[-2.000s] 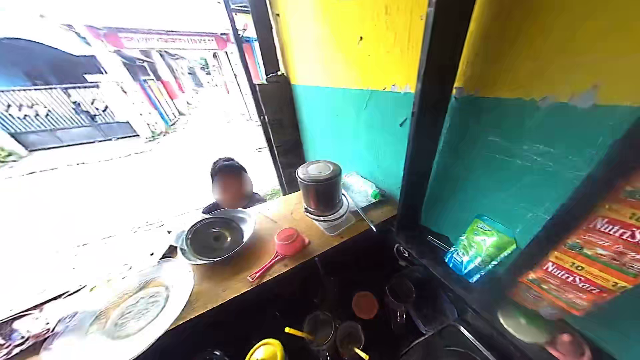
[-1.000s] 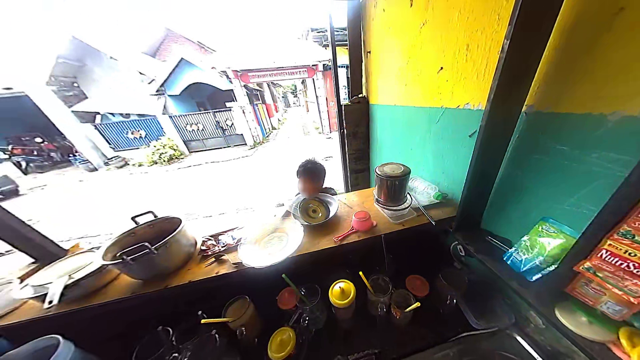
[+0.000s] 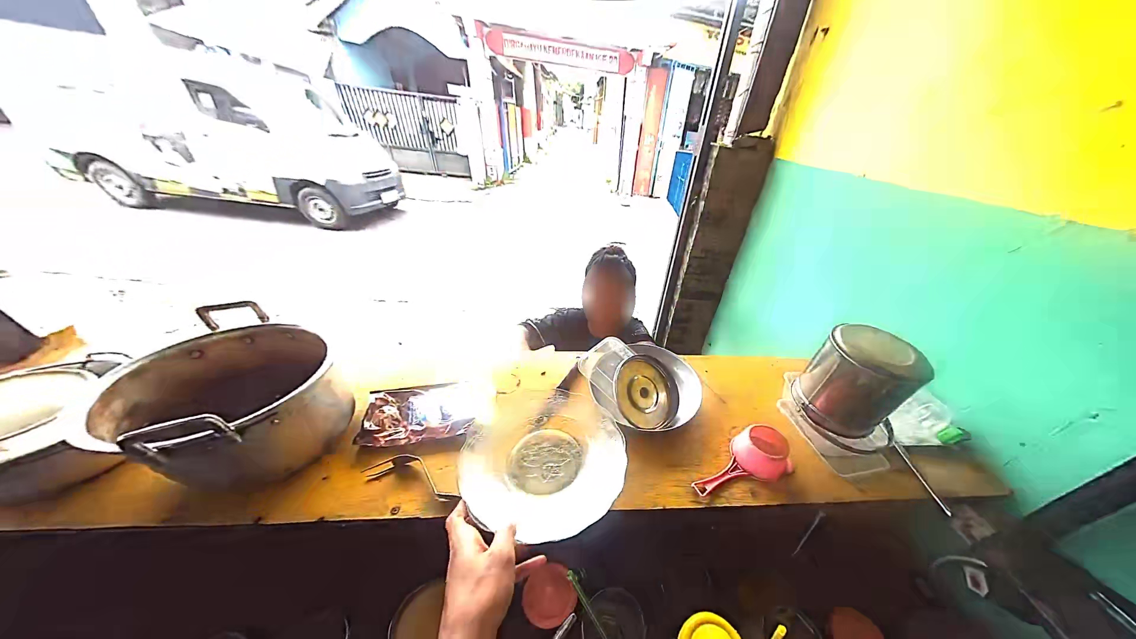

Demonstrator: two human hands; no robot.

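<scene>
My left hand [image 3: 479, 568] reaches up from the bottom and grips the near left rim of a shiny, scalloped plate [image 3: 568, 510], thumb at its edge. The plate's near side hangs over the edge of the wooden counter [image 3: 719, 390]; whether it still touches the wood is unclear. My right hand is out of view. A fork [image 3: 399, 463] lies just left of the plate, partly hidden behind it. Behind right of the plate, a metal bowl [image 3: 683, 390] holds a round metal piece and a clear plastic container [image 3: 605, 362]. A pink plastic dipper [image 3: 761, 453] lies farther right.
A large two-handled metal pot [image 3: 266, 435] stands at left beside a lidded pan [image 3: 44, 408]. A dark packet [image 3: 417, 415] lies behind the fork. A metal canister [image 3: 861, 382] stands at right. A person [image 3: 568, 328] is across the counter. Cups with yellow lids [image 3: 707, 627] sit below.
My left hand has come into view and taken hold of the plate's rim. A white van now shows on the street. The view has moved closer to the counter.
</scene>
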